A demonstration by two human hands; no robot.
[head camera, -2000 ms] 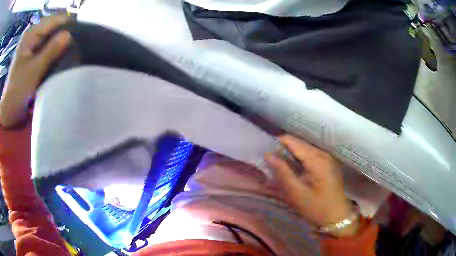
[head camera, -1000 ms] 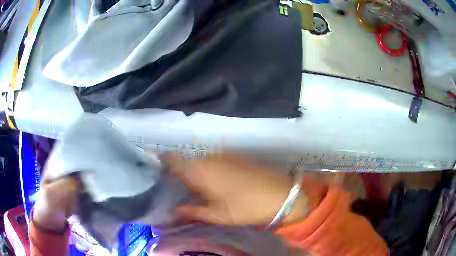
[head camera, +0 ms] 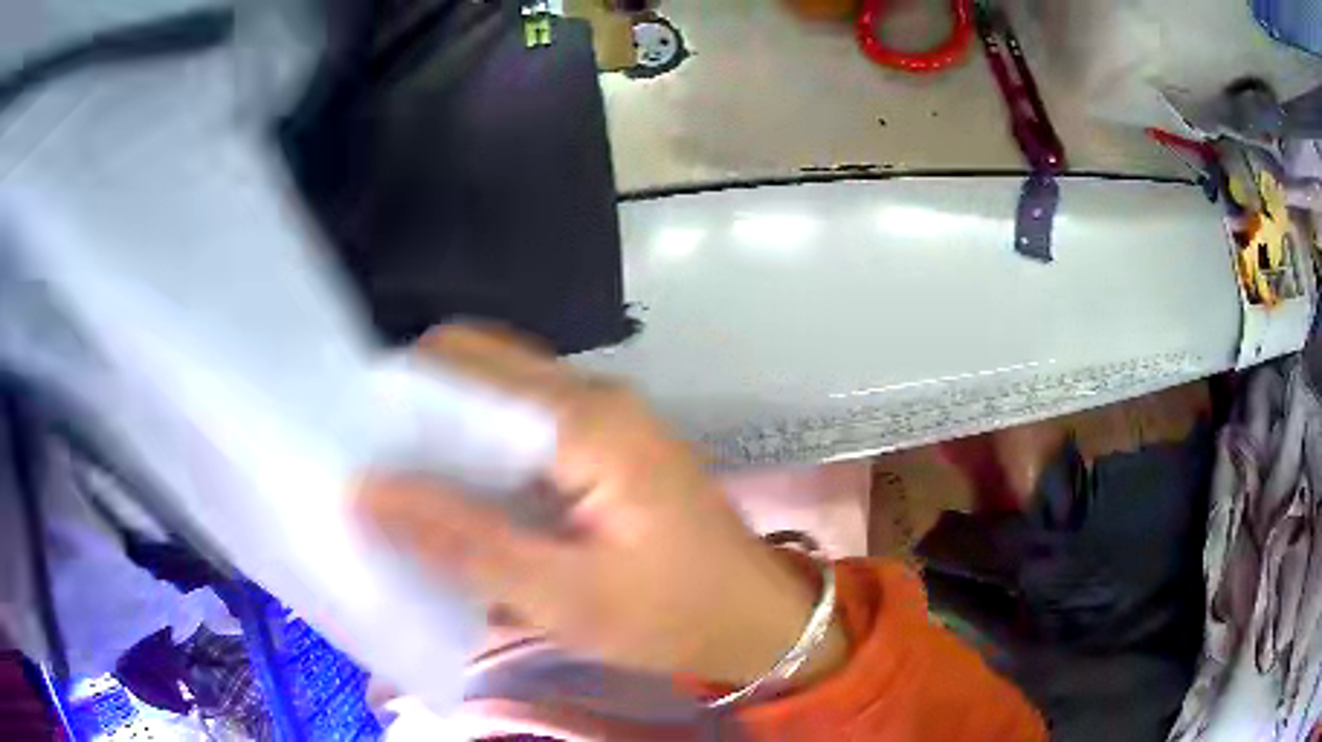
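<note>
My right hand (head camera: 609,507) is at the lower middle, blurred, with a bracelet at the wrist and an orange sleeve. Its fingers grip the edge of a pale grey cloth panel (head camera: 218,276), which is blurred and spans the left side of the view. My left hand is not in view. A black cloth panel (head camera: 479,189) lies on the white table to the right of the pale cloth, its lower corner near the table's front edge.
Red ring handles (head camera: 913,32) and dark red snips (head camera: 1022,102) with a grey tail lie behind the glossy table (head camera: 870,290). A blue basket (head camera: 312,674) is at lower left. Dark cloth (head camera: 1116,536) and pale crumpled cloth (head camera: 1269,536) are at the right.
The view has turned right. The pale panel, bunched low between both hands a second ago, is now raised and spread across the left. My left hand has gone out of view.
</note>
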